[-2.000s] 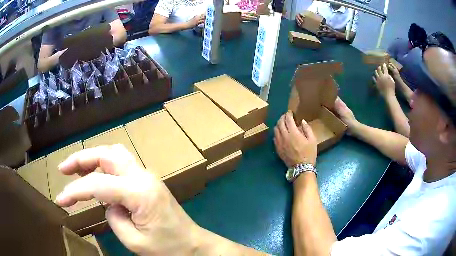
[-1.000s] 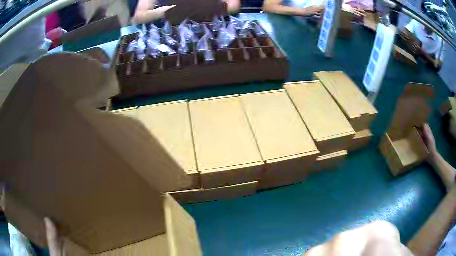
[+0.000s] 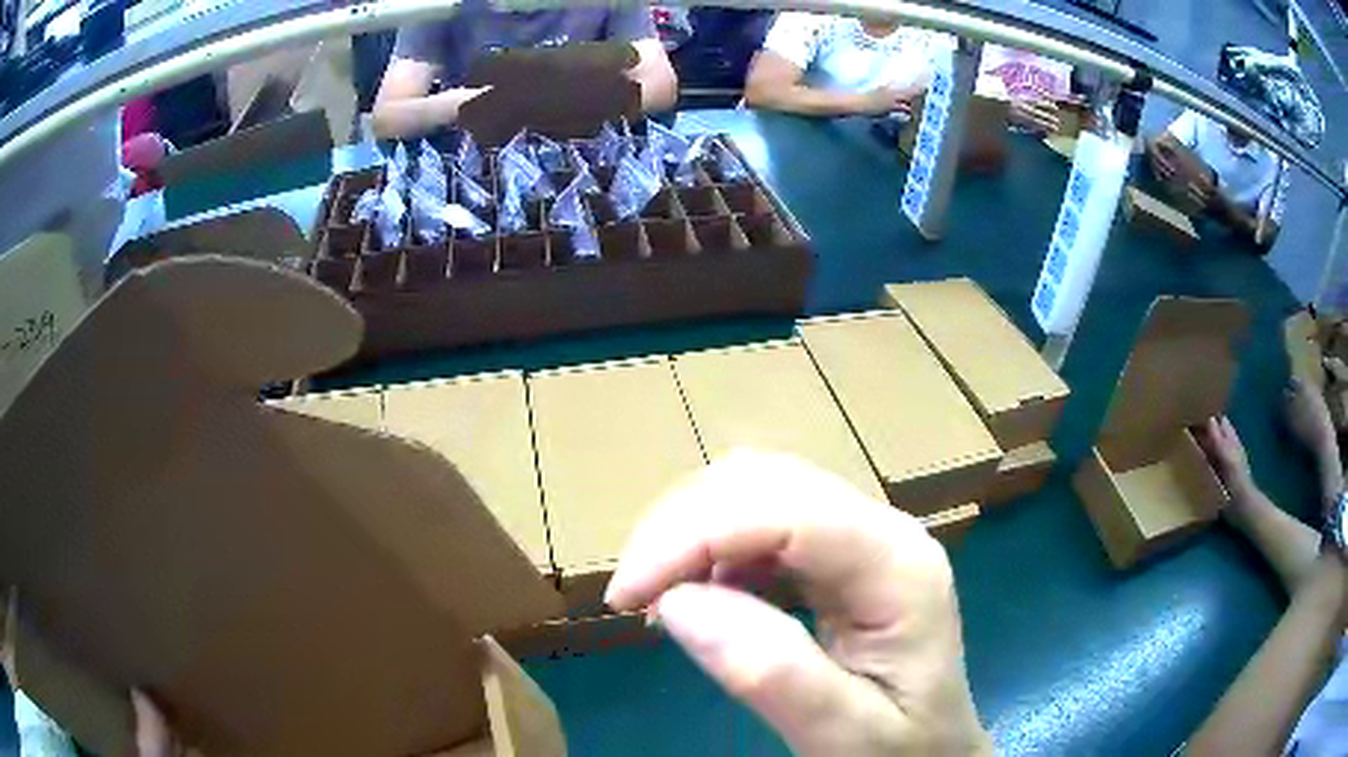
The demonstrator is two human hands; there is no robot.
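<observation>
An open brown mailer box point(image 3: 252, 547) is close to the camera at the lower left, its lid raised with a rounded ear at the top. My left hand point(image 3: 151, 725) grips its lower side; only a finger shows, and the rest is hidden by the box or cut off. My right hand point(image 3: 798, 592) is at the lower middle, apart from the box. Its fingers are curled, the thumb near the index fingertip, and I see nothing held. It overlaps the row of closed tan mailer boxes point(image 3: 614, 459).
A partitioned carton point(image 3: 562, 296) with plastic-bagged items stands behind the row. A neighbour's hand holds an open box point(image 3: 1161, 496) at the right. A white labelled upright point(image 3: 1076, 237) rises from the green bench point(image 3: 1035, 651). A marked cardboard sheet point(image 3: 37, 303) is at the left. People sit opposite.
The view has swung left from the first frame, bringing the open mailer box further into view. My right hand, low at the edge one second ago, is now raised in the middle with fingers more curled.
</observation>
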